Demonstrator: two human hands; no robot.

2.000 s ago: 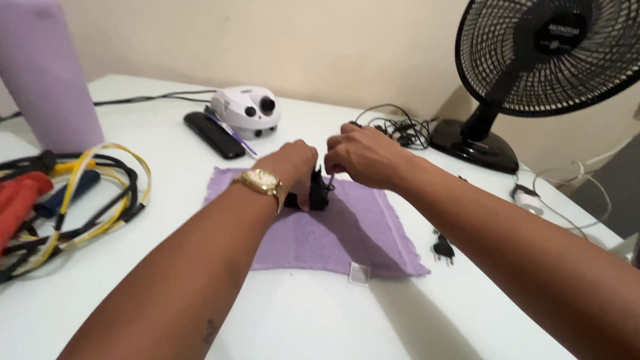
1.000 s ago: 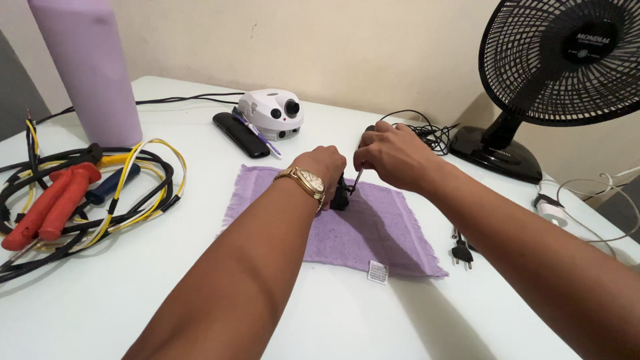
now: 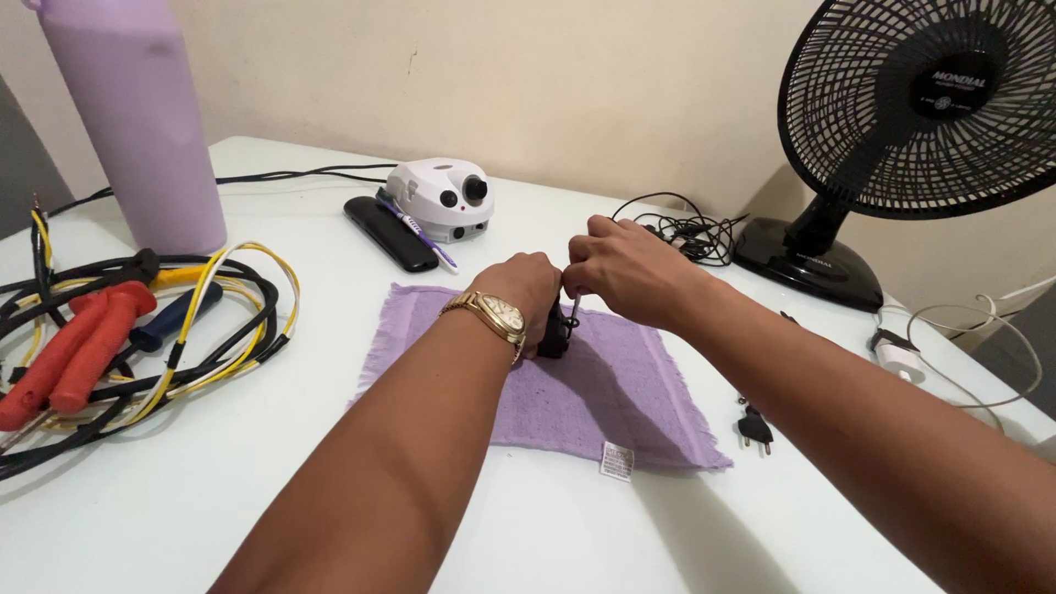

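A purple fringed cloth (image 3: 577,404) lies on the white table with a small black object (image 3: 554,337) on it. My left hand (image 3: 524,293), with a gold watch on the wrist, is closed around that object and covers much of it. Just to the right, my right hand (image 3: 619,264) pinches a thin tool with a pale shaft (image 3: 576,307), which points down at the object's right side. The tool's handle is hidden in the fingers, and its tip is hard to make out. What exactly the black object is, I cannot tell.
Left: a purple bottle (image 3: 148,132), red-handled pliers (image 3: 91,346) and coiled cables (image 3: 272,305). Behind: a white control unit (image 3: 441,198), a black case (image 3: 388,233), a toothbrush (image 3: 421,231) and tangled wire (image 3: 697,235). Right: a black fan (image 3: 813,260), a power plug (image 3: 754,427) and a white charger (image 3: 898,356).
Both hands stay at the black object on the cloth, with only slight shifts of the fingers. The view has swung somewhat to the left since the first frame.
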